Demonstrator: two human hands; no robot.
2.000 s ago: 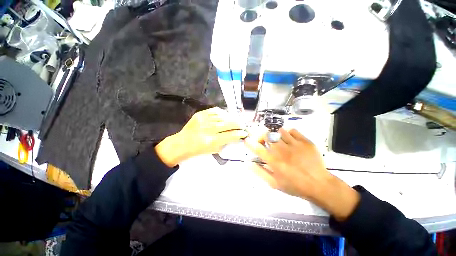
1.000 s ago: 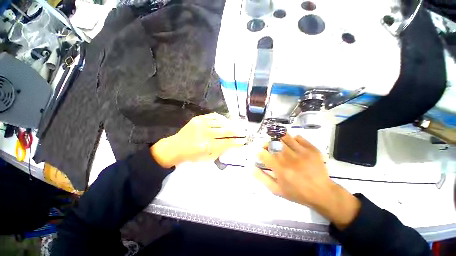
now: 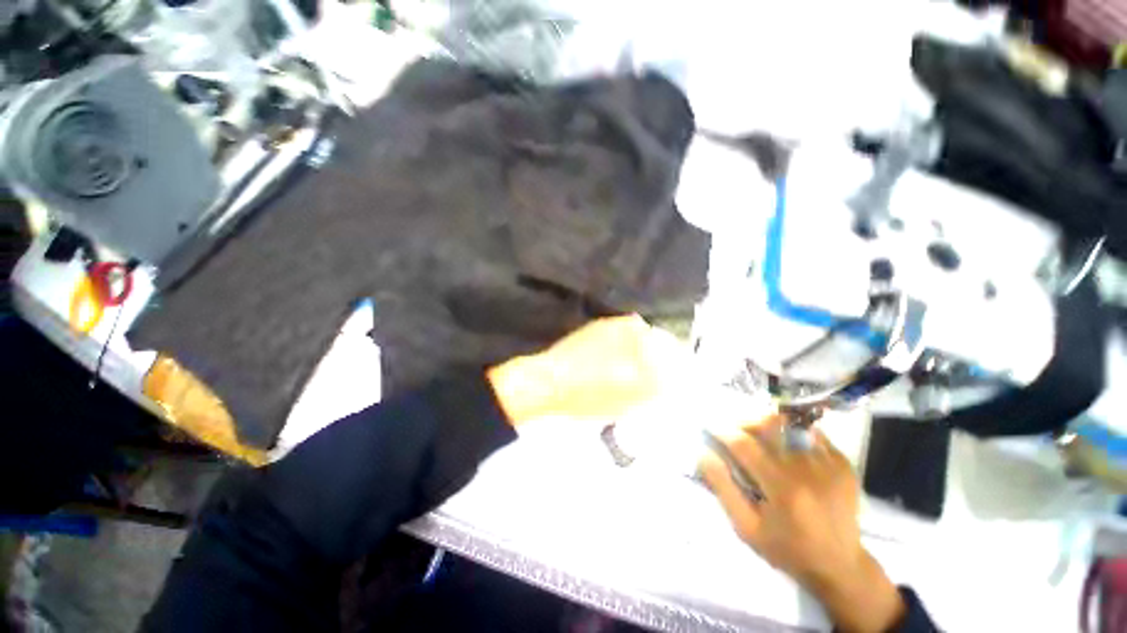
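Note:
Dark charcoal cloth pieces (image 3: 457,235) lie left of the white sewing machine head (image 3: 729,247), with a ridged seam or edge near the middle. My left hand (image 3: 587,371) lies flat at the cloth's lower right edge; its fingers are washed out by glare, so I cannot tell whether they hold cloth. My right hand (image 3: 797,501) is below the round silver knob (image 3: 800,433) on the machine front. A thin dark metallic thing (image 3: 738,470) shows along its fingers, blurred; its grip is unclear. The needle area is blurred and overexposed.
A black smartphone (image 3: 906,464) lies right of my right hand. A black cloth strip (image 3: 1073,365) hangs over the machine. Red and orange scissors (image 3: 99,294), tan card (image 3: 198,406) and a grey vented box (image 3: 118,155) are at left. The ruler-marked table edge (image 3: 531,571) runs in front.
The view has swung, so the machine and cloth sit farther right and the machine looks tilted. My right hand is now farther from my left, with a thin dark thing showing at its fingers.

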